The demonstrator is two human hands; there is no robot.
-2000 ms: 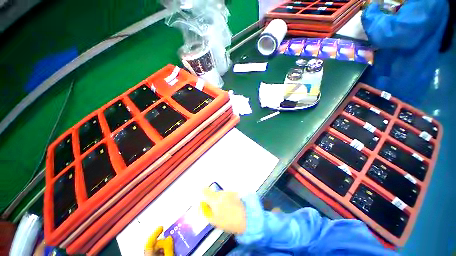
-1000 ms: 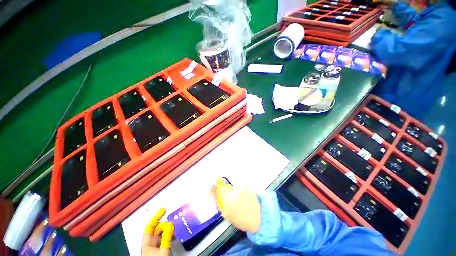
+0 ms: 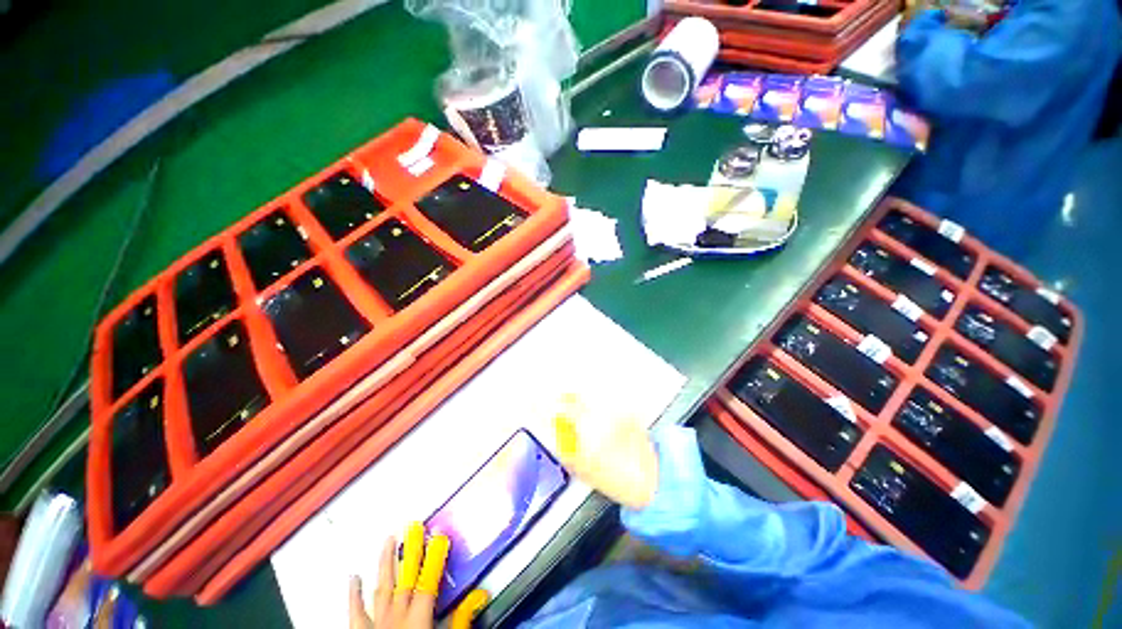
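A phone point(image 3: 495, 506) with a purple-blue film on its face lies on the white work sheet point(image 3: 332, 541). My left hand point(image 3: 406, 587), with yellow finger cots, is at the phone's lower left end; its fingertips touch the near edge and the thumb is at the lower side. My right hand point(image 3: 609, 455), with a yellow finger cot, is blurred and off the phone, just beyond its upper right end. Nothing shows in it, but its fingers are too blurred to tell how they are held.
A stack of red-orange trays with black phones point(image 3: 431, 322) stands at left. Another phone tray point(image 3: 917, 381) is at right. Bottles point(image 3: 741, 184) on a dish, a film strip point(image 3: 812, 103), a roll point(image 3: 678, 64) and a bagged tape roll point(image 3: 489, 113) lie beyond. A person's blue sleeve point(image 3: 984, 74) is far right.
The film, lifted and slanted over the phone before, now lies flat on it. My right hand has let go and moved right. My left fingers have straightened onto the phone's end.
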